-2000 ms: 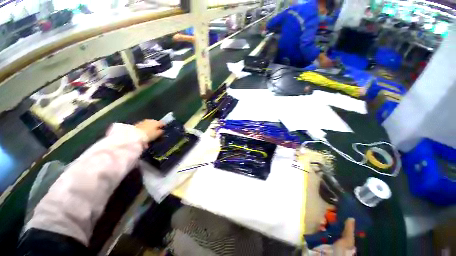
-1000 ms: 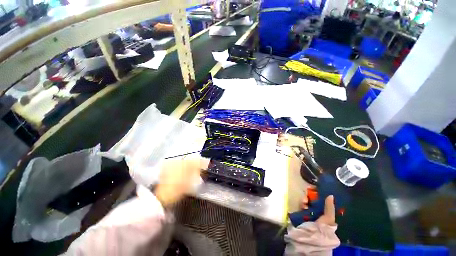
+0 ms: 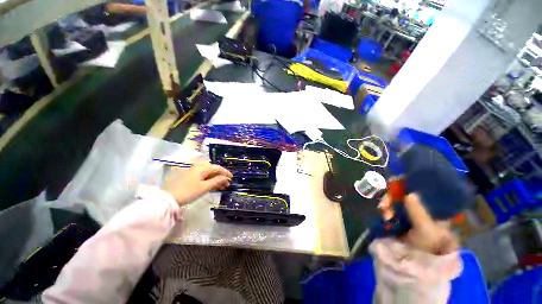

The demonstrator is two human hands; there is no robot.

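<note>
Two black plastic housings lie on the pale work board: the rear housing has yellow and dark wires inside, the front housing a yellow wire. My left hand has its fingertips at the rear housing's left edge, near the wires; whether it grips anything is unclear. Dark wire ends stick out to the left. My right hand holds the soldering gun, dark blue with an orange-red trigger, raised right of the board. The gun is blurred and its nose cannot be made out.
Blue and brown wires and white sheets lie behind. Right of the board are a dark oval object, solder spool, yellow tape roll and white cord. Bubble wrap lies left; another housing is lower left.
The front housing, earlier at the left under my left hand, now lies on the board. My left hand has moved to the rear housing. My right hand has lifted the gun and moved right.
</note>
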